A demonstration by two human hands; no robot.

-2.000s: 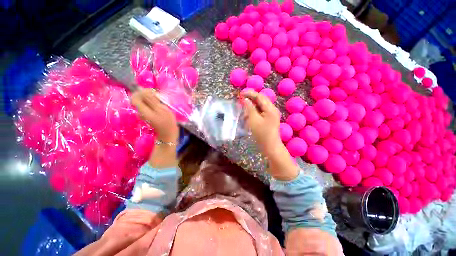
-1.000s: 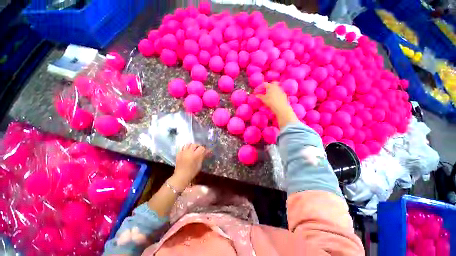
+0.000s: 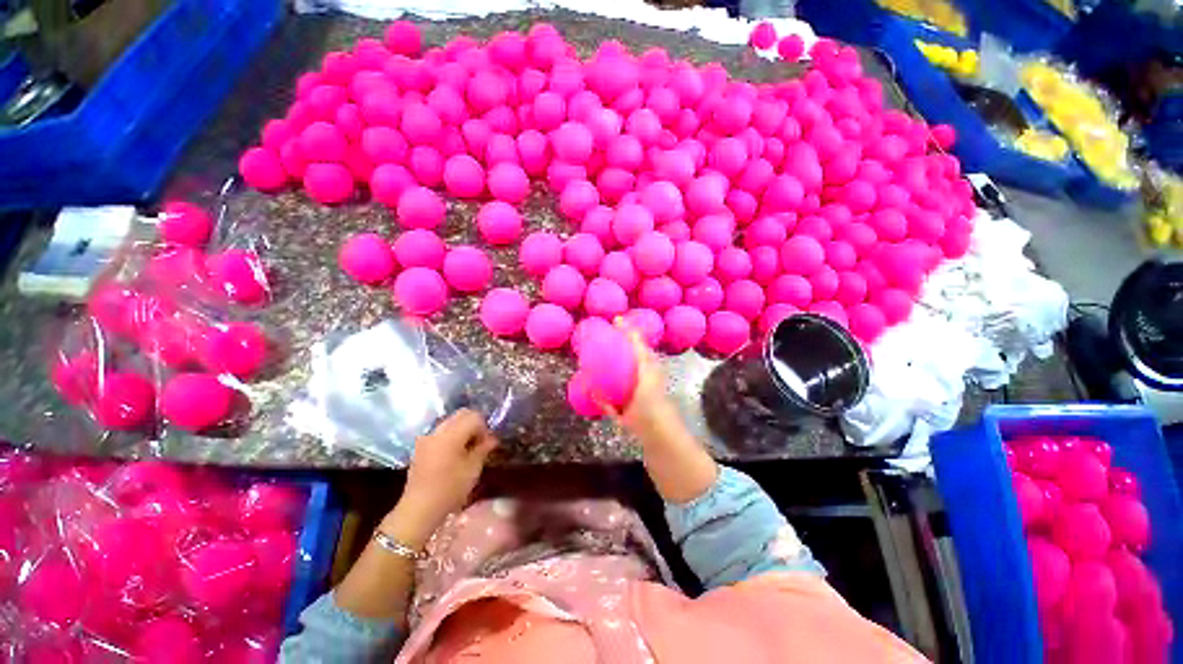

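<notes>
Clear poly bags [image 3: 376, 376] lie at the table's front edge with a dark mark on them. My left hand [image 3: 450, 457] is at their right side, fingers closed on the edge of a clear bag. My right hand [image 3: 645, 389] holds pink balls [image 3: 606, 363] just above the table, right of the bags; its fingers are partly hidden behind them. Loose pink balls [image 3: 701, 195] form a large pile behind and to the right. Bagged balls [image 3: 195, 400] lie at the left of the table.
A white pad [image 3: 81, 250] lies far left. A black cup [image 3: 815, 366] stands near the front edge, beside crumpled white cloth [image 3: 967, 318]. A blue bin of pink balls [image 3: 967, 519] is at lower right, a crate of bagged balls [image 3: 311, 532] at lower left, and a blue tote [image 3: 143, 117] at upper left.
The view has turned right. My right hand has come back from the pile towards the table's front with pink balls in it. My left hand has stayed beside the bags and now pinches film.
</notes>
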